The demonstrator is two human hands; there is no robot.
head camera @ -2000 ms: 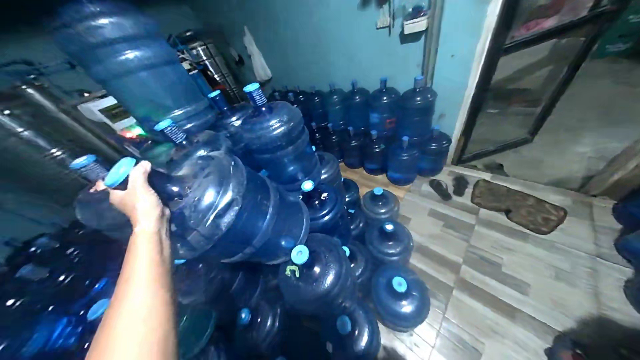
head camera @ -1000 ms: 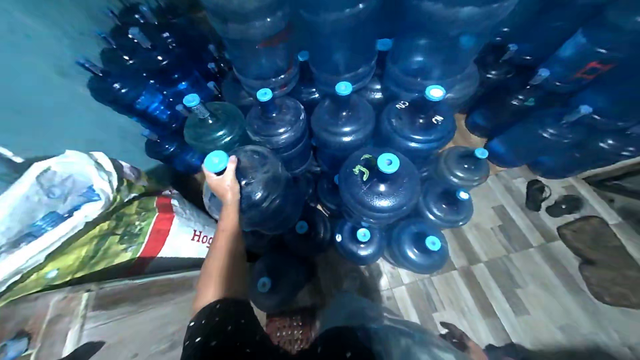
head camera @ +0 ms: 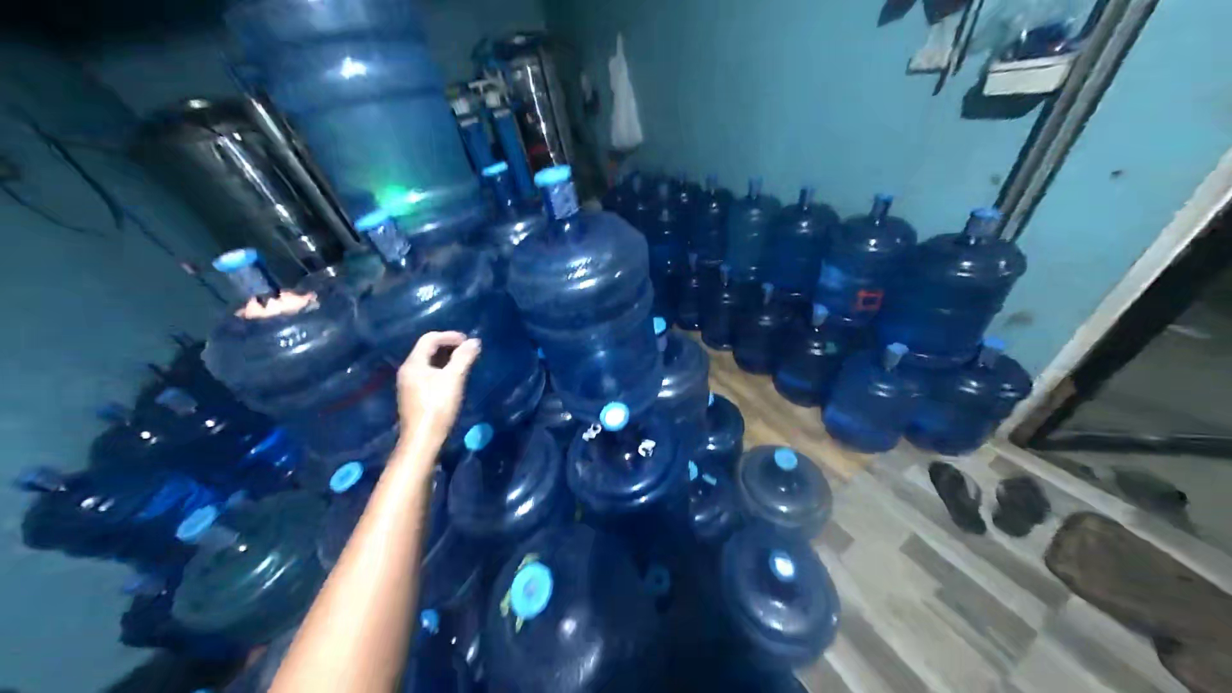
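Observation:
My left hand (head camera: 438, 380) is raised at centre left, its fingers curled with a gap between thumb and forefinger, holding nothing. It appears in front of a blue water jug (head camera: 433, 298) in the upper layer; whether it touches is unclear. Another upright jug (head camera: 587, 308) stands to the right, and one more (head camera: 298, 356) to the left. A skin-toned patch shows at the left jug's neck; I cannot tell what it is. Below my hand are several capped jugs, among them one with a green-and-yellow strip at its cap (head camera: 531, 590). My right hand is out of view.
A tall jug (head camera: 356, 106) rises at upper left before a metal tank (head camera: 226, 173). Two-layer rows of jugs (head camera: 866, 260) line the teal wall. At right are dark slippers (head camera: 1020, 502), a brown mat (head camera: 1136, 577) and a door frame (head camera: 1088, 356) on the tiled floor (head camera: 924, 616).
My left hand held a jug by its neck in both earlier frames and has now let go. The view has swung up from the lower jugs towards the wall.

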